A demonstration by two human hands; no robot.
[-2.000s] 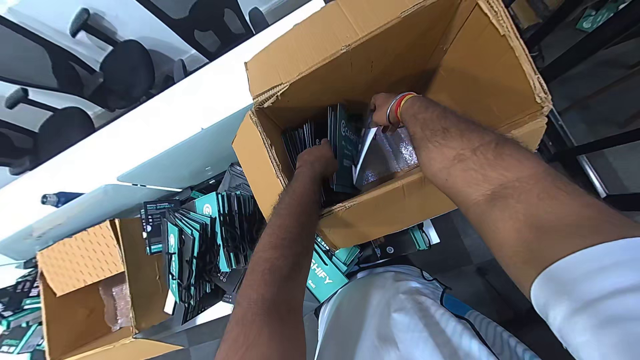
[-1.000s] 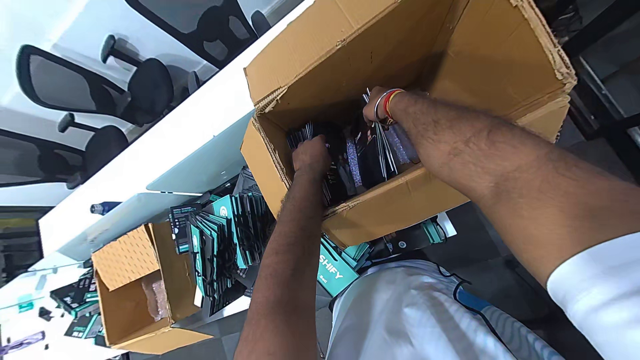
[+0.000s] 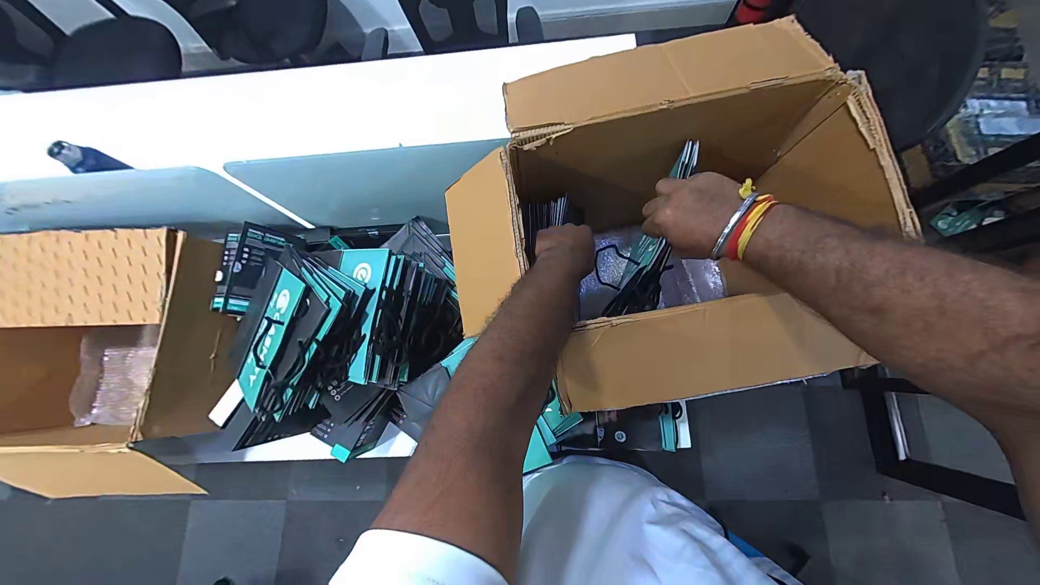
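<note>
Both hands reach into a large open cardboard box (image 3: 715, 349). My right hand (image 3: 691, 213), with a metal bangle and red and yellow threads at the wrist, grips a thin bundle of teal and black flat packages with black cords (image 3: 647, 272), held upright in the box's middle. At the left inner wall, my left hand (image 3: 566, 248) rests against a row of dark flat packages (image 3: 546, 213); its fingertips are hidden. Bubble wrap (image 3: 691, 282) lies on the box bottom around the bundle.
Piles of teal and black packages with cords (image 3: 357, 317) lie left of the box. Farther left stands a second open cardboard box (image 3: 191, 349) with bubble wrap inside. A white table (image 3: 325, 114) with a dark bottle (image 3: 85, 157) runs behind; a black metal frame (image 3: 942, 479) stands at right.
The right hand has raised a bundle of packages, whose top ends now stand higher against the box's back wall. The left hand stays at the left row. The view has turned.
</note>
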